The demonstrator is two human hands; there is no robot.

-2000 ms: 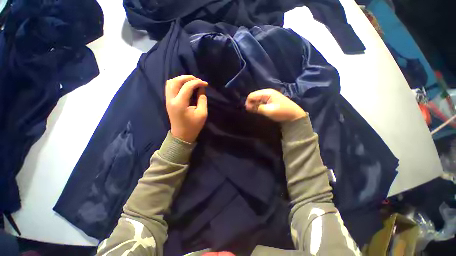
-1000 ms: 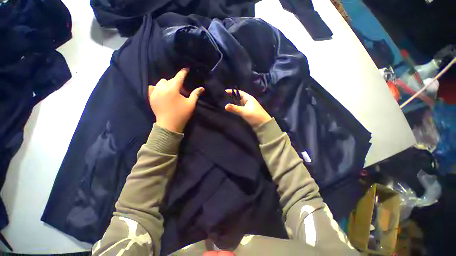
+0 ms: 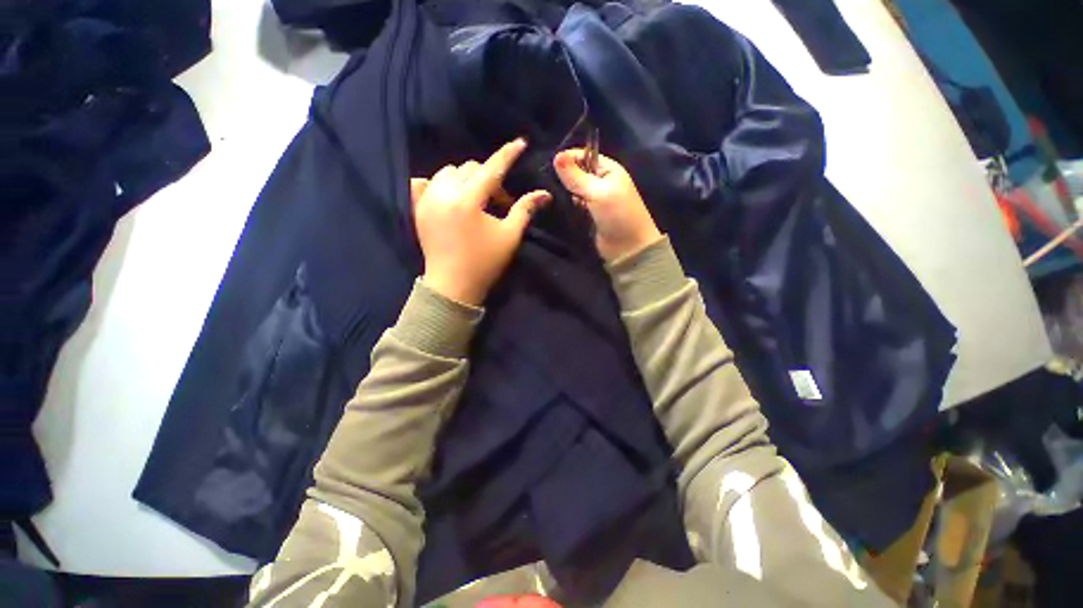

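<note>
A navy lined jacket (image 3: 534,356) lies spread in front of me, with shiny blue lining (image 3: 629,83) at its upper right and a small white label (image 3: 805,385) at its right. My left hand (image 3: 475,220) rests on the dark cloth left of centre, index finger extended and thumb apart; whether it pinches cloth or thread cannot be seen. My right hand (image 3: 606,200) holds small thread snips (image 3: 591,145), their dark tips pointing up beside the lining edge. Most of the snips is hidden in the fingers.
Other navy garments lie at the left (image 3: 83,202) and at the far side of the white table (image 3: 903,214). An open cardboard box (image 3: 960,529) and clear plastic bags stand at the lower right. Red and blue items lie beyond the table's right edge.
My right hand has turned more upright and moved up, closer to my left hand. The snips show above its fingers. My left index finger has straightened since the earliest frame.
</note>
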